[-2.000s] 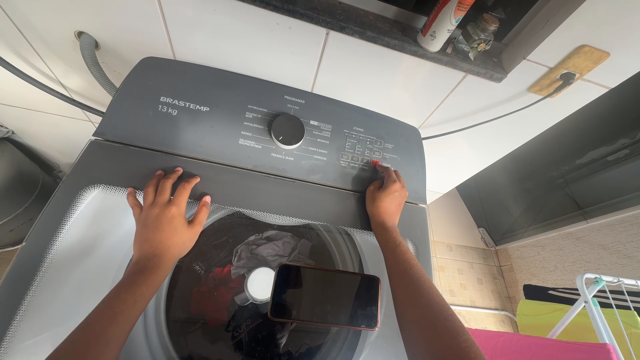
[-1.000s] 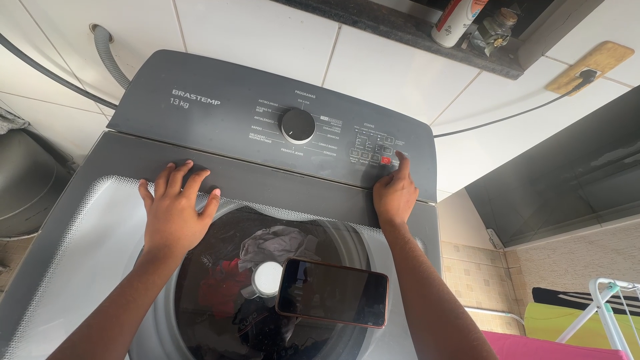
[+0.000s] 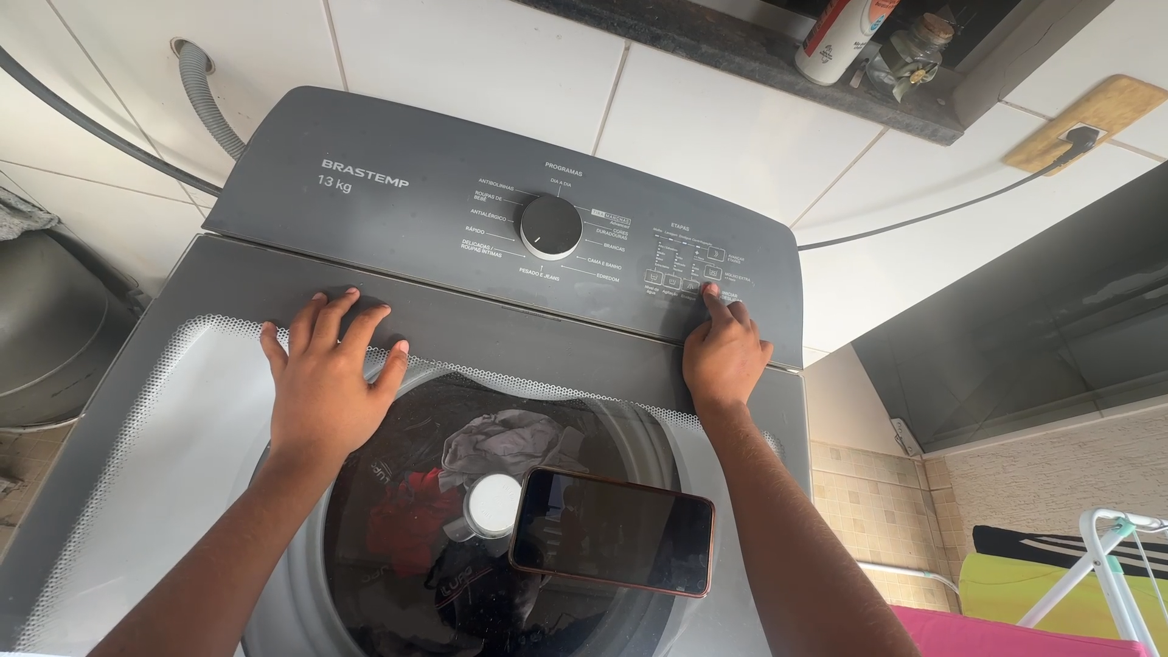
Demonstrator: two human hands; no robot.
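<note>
A dark grey Brastemp top-loading washing machine point(image 3: 438, 301) fills the middle, its glass lid point(image 3: 584, 429) closed over grey, red and dark clothes. My left hand point(image 3: 333, 383) rests with fingers spread on the lid's upper left border, holding nothing. At the right of the control panel point(image 3: 420, 219), my right hand point(image 3: 727, 351) touches a lower button with its extended index finger, the other fingers curled and nothing in them. Between the hands, the program knob point(image 3: 551, 227) stands on the panel. A smartphone point(image 3: 613, 532) with a dark screen lies on the glass.
Behind the machine, a grey drain hose point(image 3: 208, 100) enters the tiled wall. A spray can point(image 3: 839, 41) and a corked glass jar point(image 3: 911, 57) stand on a dark stone ledge. A plug sits in a wall outlet point(image 3: 1084, 137) at right. A white drying rack point(image 3: 1109, 566) stands lower right.
Between the earlier frames my right index finger moved off the red-lit button to the panel's right; now it is back down on a lower button. My left hand stays on the lid border.
</note>
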